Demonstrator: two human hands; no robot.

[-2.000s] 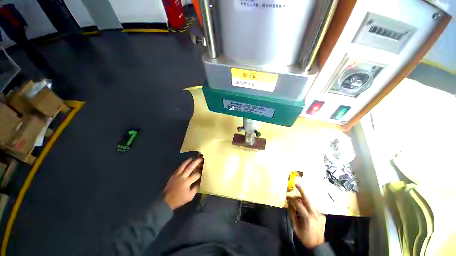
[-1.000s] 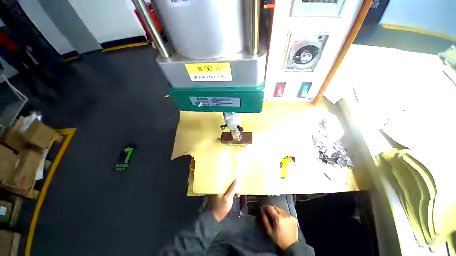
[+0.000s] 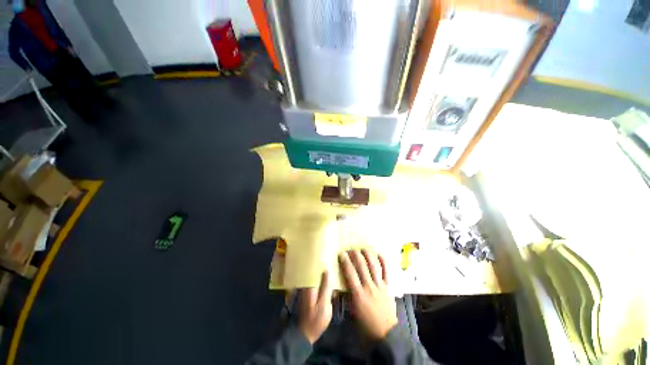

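Observation:
A tan cut panel (image 3: 303, 214) lies under the press head (image 3: 342, 153), with a line down its middle. The brown-red pressing die (image 3: 345, 195) hangs above it on a shiny shaft. A tiny dark badge (image 3: 341, 217) shows on the panel just in front of the die. My left hand (image 3: 317, 306) touches the panel's front edge with its fingers. My right hand (image 3: 369, 289) lies spread on the panel, fingers apart and pointing at the die. What is under the die is hidden.
A yellow push-button box (image 3: 408, 255) is right of my right hand. A plastic bag of badges (image 3: 467, 232) lies farther right. Stacked olive-yellow panels (image 3: 581, 292) lie on the white table (image 3: 570, 153). The control box (image 3: 456, 93) stands behind. A person (image 3: 50, 57) stands far left, beyond cardboard boxes (image 3: 43, 189).
My right hand has moved from my lap onto the panel. My left hand is again at its front edge. A small dark badge now shows in front of the die. The view has shifted.

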